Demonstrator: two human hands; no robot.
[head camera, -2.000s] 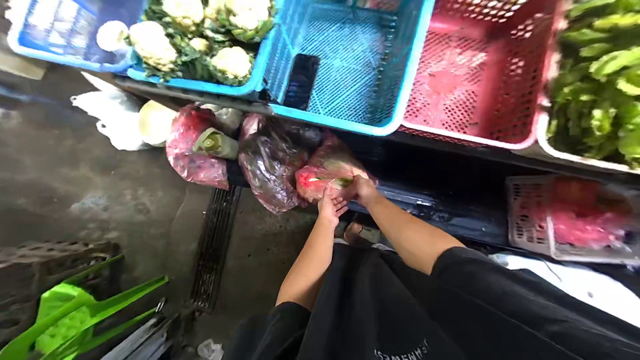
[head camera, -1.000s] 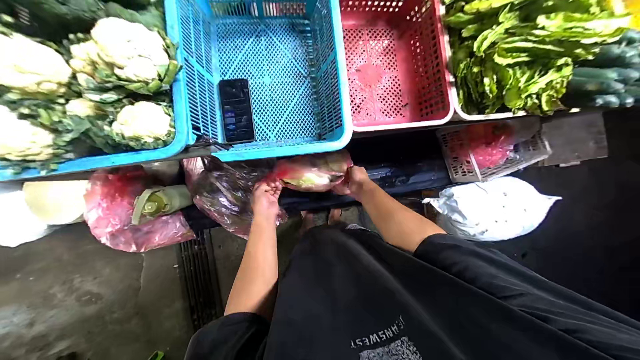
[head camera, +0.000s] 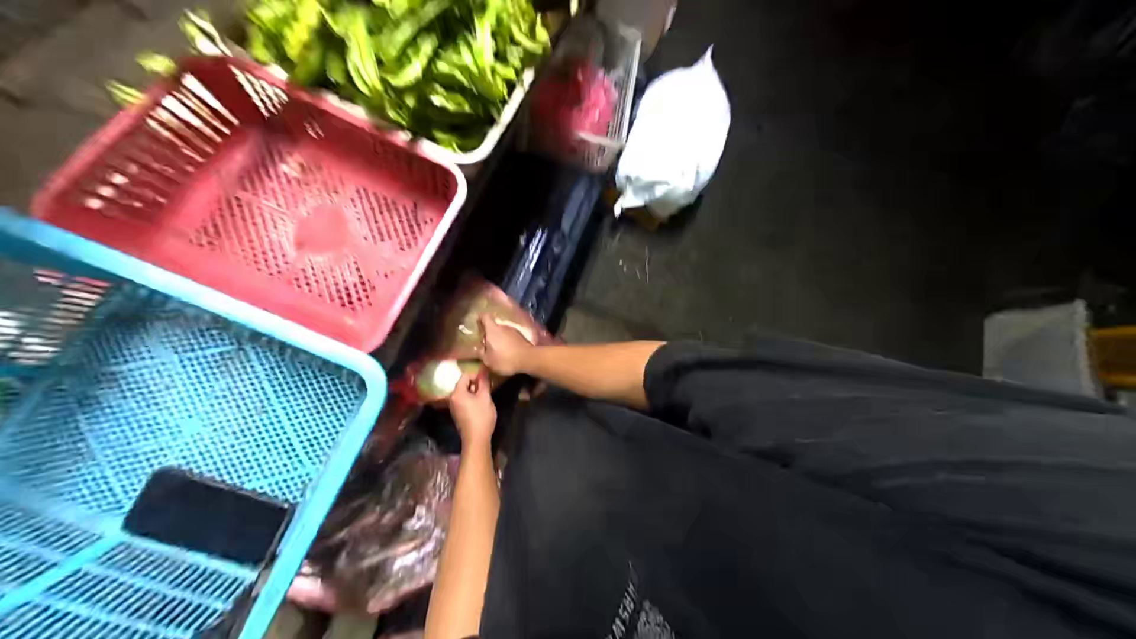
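In the head view both hands are at a translucent pinkish plastic bag (head camera: 472, 312) with pale green vegetables inside, low beside the crates. My left hand (head camera: 473, 404) is at its near end, fingers against a white, round cut end of a vegetable (head camera: 441, 377). My right hand (head camera: 504, 346) presses on the bag's side, with its fingers on the plastic. Blur hides the exact grip of the fingers. Another clear plastic bag (head camera: 413, 524), crumpled and shiny, lies below my left hand, beside the forearm.
A blue plastic crate (head camera: 177, 390) holding a black phone (head camera: 206, 515) and a red crate (head camera: 324, 231) stand at left. Leafy greens (head camera: 399, 67) fill a crate above. A small crate with a pink bag (head camera: 581, 102) and a white sack (head camera: 676, 133) are farther up, beside dark floor.
The view has turned strongly. The hands, apart at the two ends of the bag one second ago, are now close together, and a white cut vegetable end shows at my left hand.
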